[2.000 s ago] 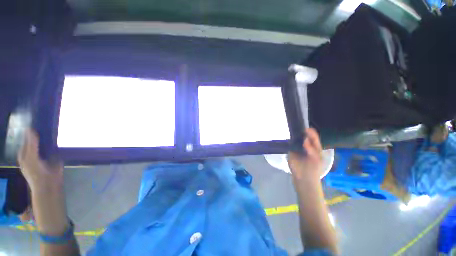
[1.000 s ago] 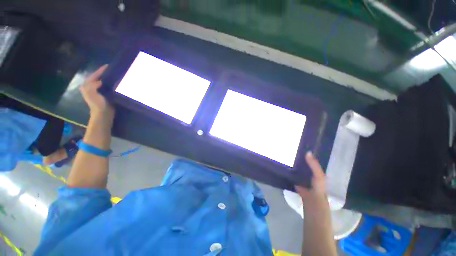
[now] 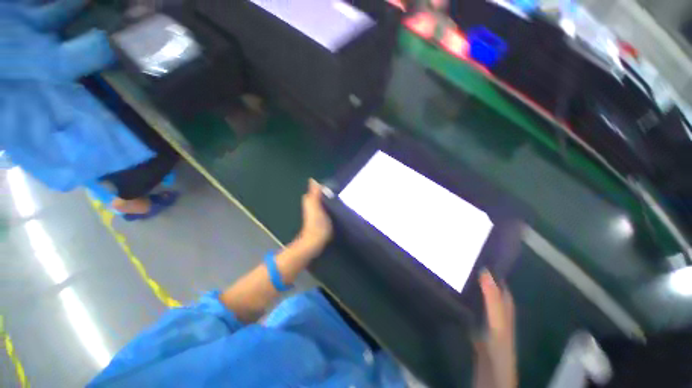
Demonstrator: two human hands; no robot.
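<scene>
A tablet unit (image 3: pixel 417 220) with a plain white lit screen lies face up in a black foam tray (image 3: pixel 394 261) over the green bench mat, tilted across the view. My left hand (image 3: pixel 313 220), with a blue band on the wrist, holds the tray's left end. My right hand (image 3: pixel 497 307), blurred, is at its near right edge, fingertips on the rim. The fingers under the tray are hidden.
A stack of black foam trays (image 3: pixel 303 68) with a pale lit screen (image 3: pixel 322 19) stands beyond. A person in a blue smock (image 3: pixel 68 114) is at left. A white roll (image 3: pixel 584 360) is at lower right.
The view has swung left. One lit screen shows between my hands instead of two, and my hands are closer together. The left stack and neighbouring person show more fully.
</scene>
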